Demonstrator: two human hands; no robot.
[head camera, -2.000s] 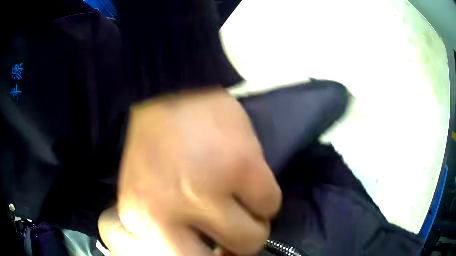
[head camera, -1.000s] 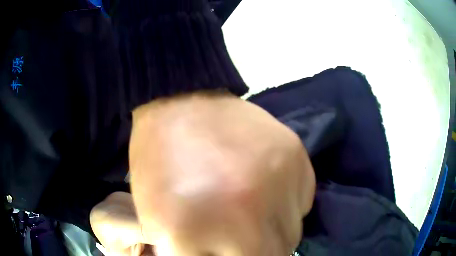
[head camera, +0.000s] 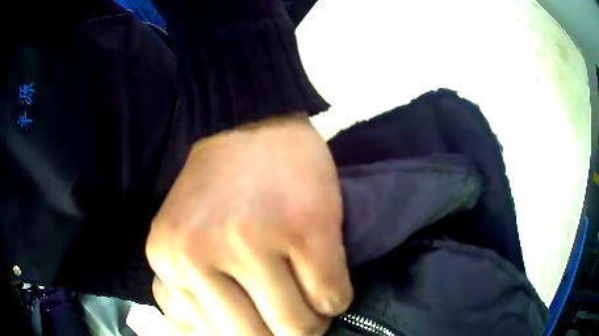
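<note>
The dark bag (head camera: 460, 289) lies loose and folded at the lower right. Its raw fuzzy edge and rounded dark panel (head camera: 479, 138) stick out to the right, with a grey-purple flap (head camera: 400, 203) folded over. A silver zipper (head camera: 364, 324) shows at the bottom edge. My left hand (head camera: 256, 223) comes from the top with its back to the camera, its fingers curled on the bag beside the zipper; its lower fingertips are cut off. Skin at the lower left (head camera: 164, 303), beside a dark sleeve, may be my right hand, mostly hidden; its grip cannot be told.
The white tabletop (head camera: 407, 59) has a curved edge with blue trim (head camera: 570, 269) at the right. My dark jacket (head camera: 72, 164) with blue characters fills the left. Dark pieces with shiny metal parts (head camera: 39, 305) are at the lower left.
My left hand blurs lower and farther right one second ago, and is now back left and sharper. The grey-purple flap is spread wider, and the zipper shows more clearly again.
</note>
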